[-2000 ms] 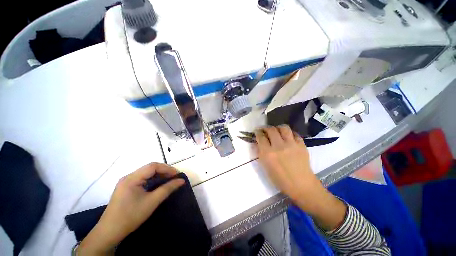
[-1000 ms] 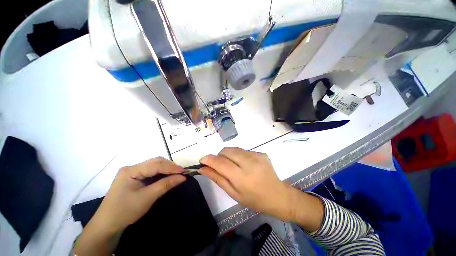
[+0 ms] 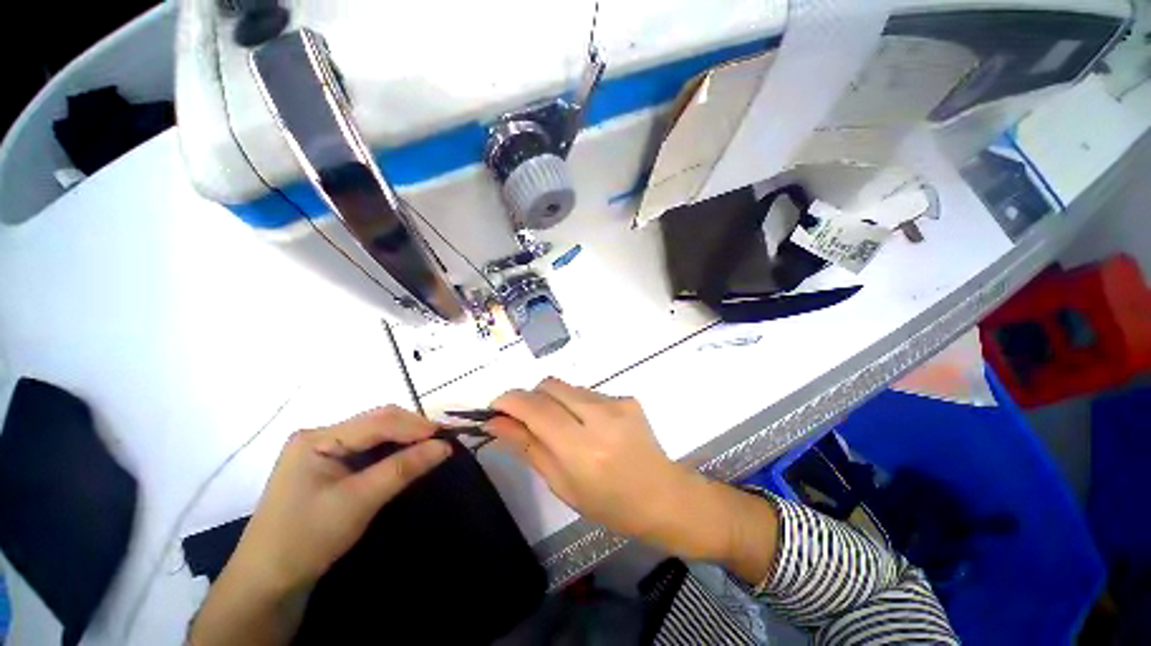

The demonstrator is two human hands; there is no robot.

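Note:
My left hand [image 3: 331, 486] pinches the top edge of a black cut piece [image 3: 423, 555] at the table's front edge. My right hand [image 3: 587, 461] holds the thread snips [image 3: 470, 416], mostly hidden in its fingers, with the slim dark tips pointing left at the cloth edge beside my left fingertips. The presser foot and needle area [image 3: 486, 313] of the white sewing machine [image 3: 417, 101] lies just beyond my hands, with nothing dark under it. A grey guard [image 3: 540, 326] sits beside the foot.
Another black piece [image 3: 61, 499] lies at the far left. Right of the needle lie a dark square piece [image 3: 713, 246], a black pointed strip [image 3: 793, 304] and a barcode label [image 3: 839, 237]. A blue crate [image 3: 1035, 517] and red stool [image 3: 1073, 331] are below.
My right hand has picked up the snips from beside the dark square piece and moved left to the cloth edge. The snip tips now show by my left fingertips. The view has shifted.

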